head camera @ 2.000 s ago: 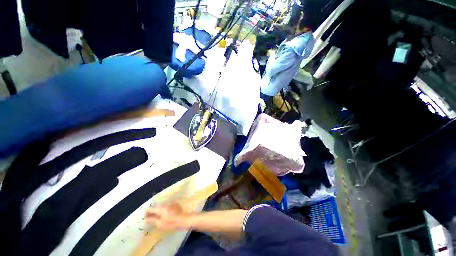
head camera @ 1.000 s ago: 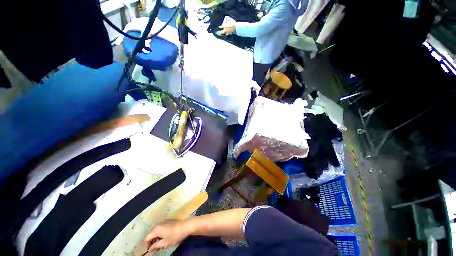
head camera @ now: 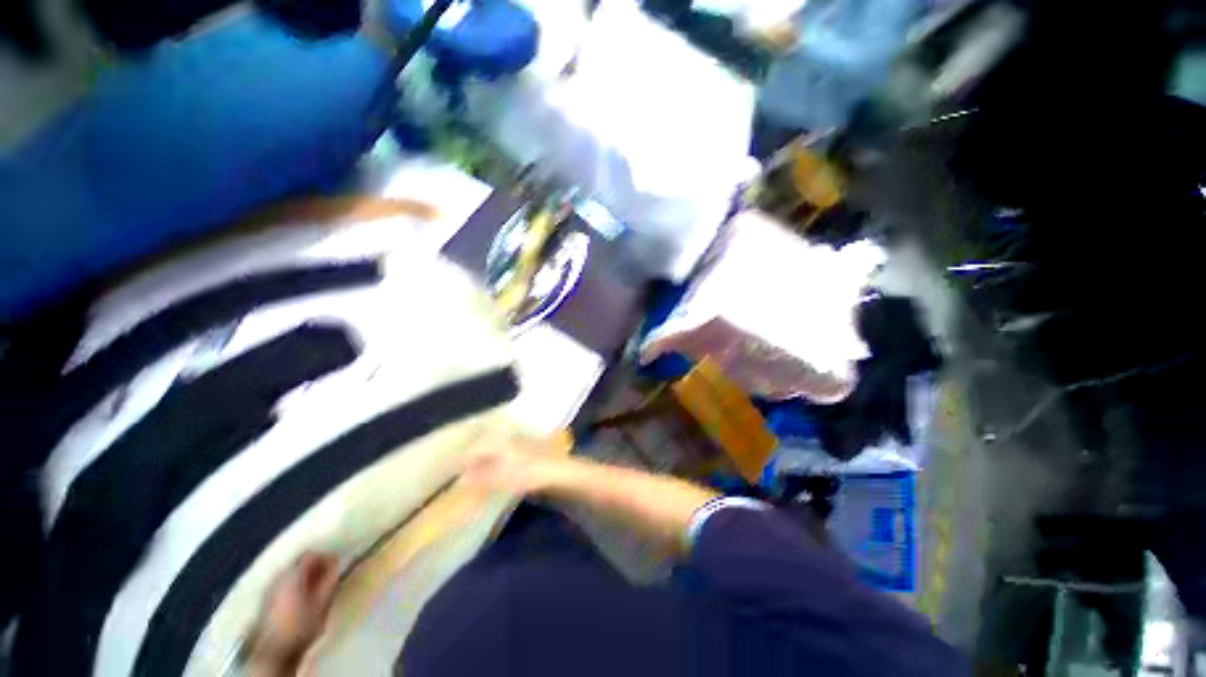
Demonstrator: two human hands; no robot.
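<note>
The picture is blurred. My right hand (head camera: 500, 466) is over the right part of the tan pressing template (head camera: 403, 540), near the board's front edge. My left hand (head camera: 302, 606) is low at the template's left part, cut off below. A thin dark line runs along the template between both hands. I cannot tell whether the fingers grip anything. A curved black waistband piece (head camera: 324, 479) lies just beyond. The steam iron (head camera: 536, 269) stands on the dark rest pad (head camera: 602, 302) at the board's right end.
Wider black pieces (head camera: 199, 430) and another black strip (head camera: 265, 298) lie farther back, before the blue padded roll (head camera: 199, 126). Right of the board are a pink-white bundle (head camera: 774, 311), a wooden stool (head camera: 725, 417) and a blue crate (head camera: 876, 522). A person in light blue is at the top.
My right hand has moved up and right along the template. My left hand has come into view at the lower left. The camera view has shifted.
</note>
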